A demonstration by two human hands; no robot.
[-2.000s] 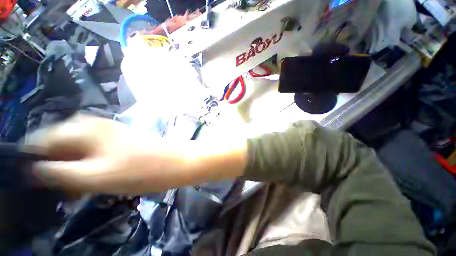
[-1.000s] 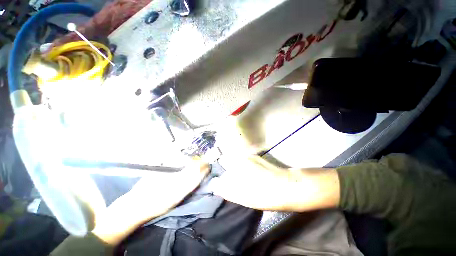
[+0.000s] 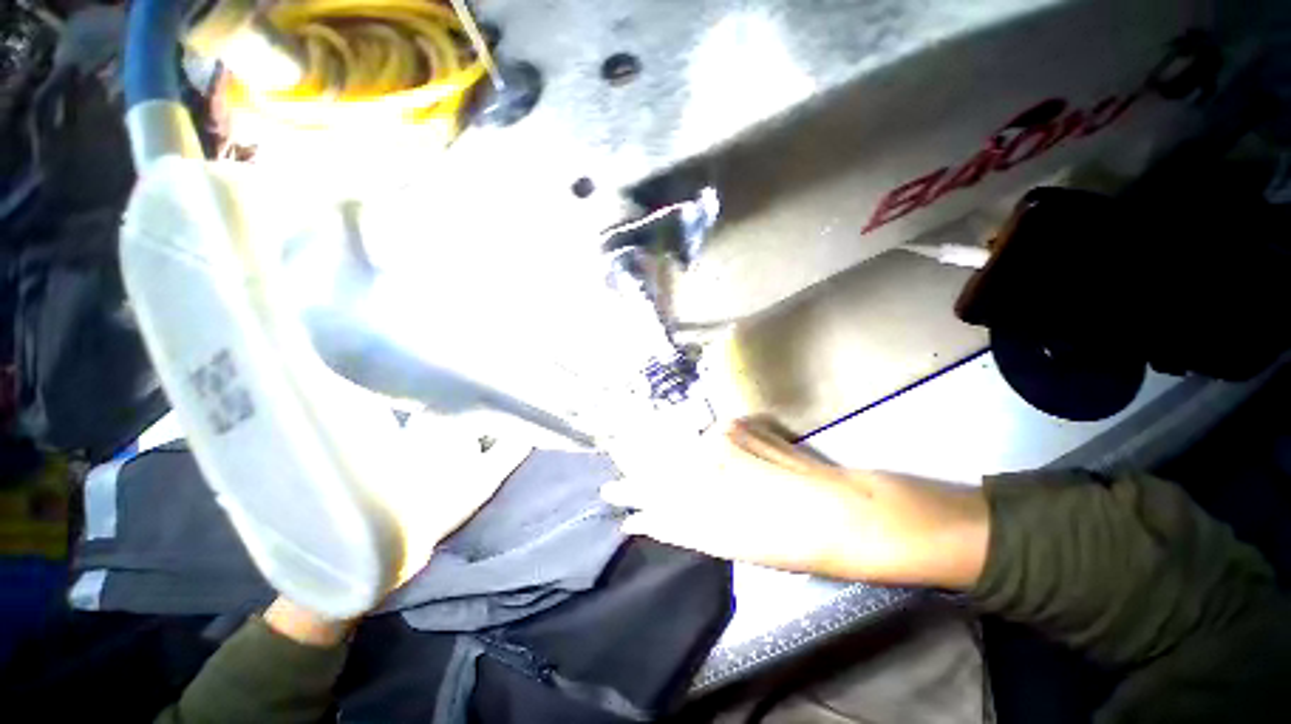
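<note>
A dark grey garment piece [image 3: 524,545] lies at the front of the sewing machine and hangs over the table edge, with black cloth [image 3: 637,622] below it. The needle area [image 3: 673,375] is a small metal cluster in strong glare. My right hand [image 3: 765,502] lies on the cloth just below and right of the needle area, its fingertips washed out. My left hand [image 3: 425,523] is on the cloth at the left, mostly hidden by the lamp head and overexposed. Whether its fingers grip the cloth cannot be told.
The white lamp head [image 3: 255,382] stands close at left on a blue neck [image 3: 153,57]. A yellow coil [image 3: 361,64] lies on the machine head. The machine arm [image 3: 850,184] runs to the upper right. A black phone [image 3: 1104,276] on a round base [image 3: 1069,375] stands at right.
The view has moved closer and shifted over the machine. My hands, on the left away from the needle two seconds ago and at it one second ago, now lie further apart, the left one further left.
</note>
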